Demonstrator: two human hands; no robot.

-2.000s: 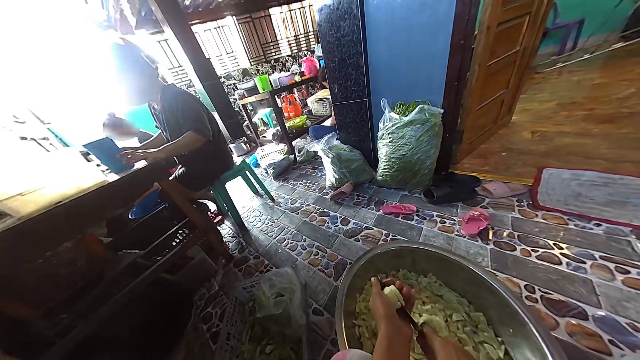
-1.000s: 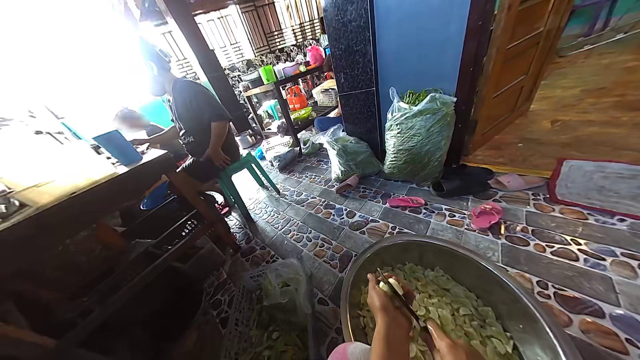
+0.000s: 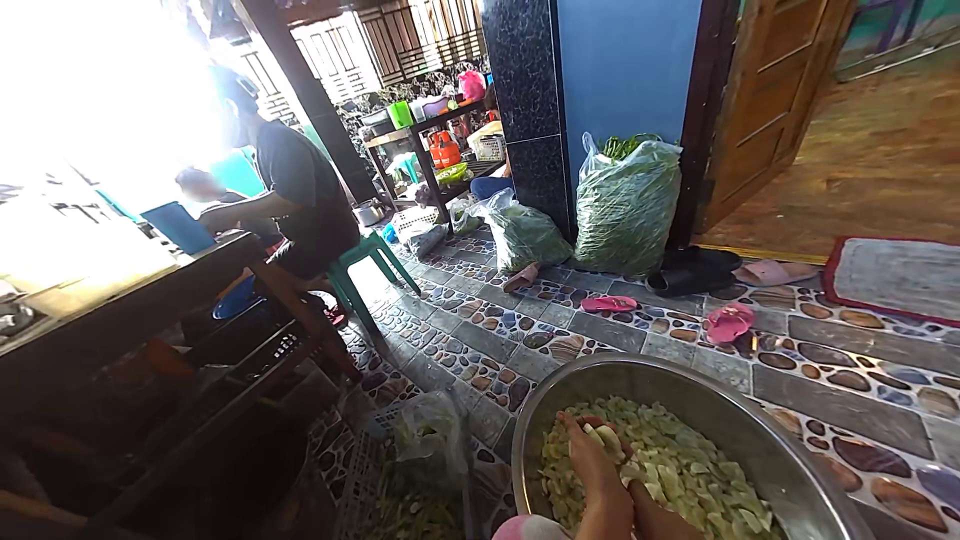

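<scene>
A wide metal basin [image 3: 529, 420] holds many pale green vegetable slices [image 3: 675, 465]. Over the slices, my left hand [image 3: 592, 457] is closed around a pale vegetable piece [image 3: 604, 437]. My right hand [image 3: 652, 506] is close beside it, low in the basin, partly cut off by the lower edge; whether it holds the knife seen earlier is hidden.
A plastic crate [image 3: 360, 480] with a clear bag stands left of the basin. Filled bags of greens [image 3: 630, 210] lean by the pillar. Pink slippers [image 3: 729, 322] lie on the tiled floor. A person [image 3: 300, 180] sits on a green stool [image 3: 360, 277] at a table.
My hands have turned and come closer together, and the dark knife blade seen between them earlier no longer shows. The seated person's arm, lowered a second ago, is stretched toward the table.
</scene>
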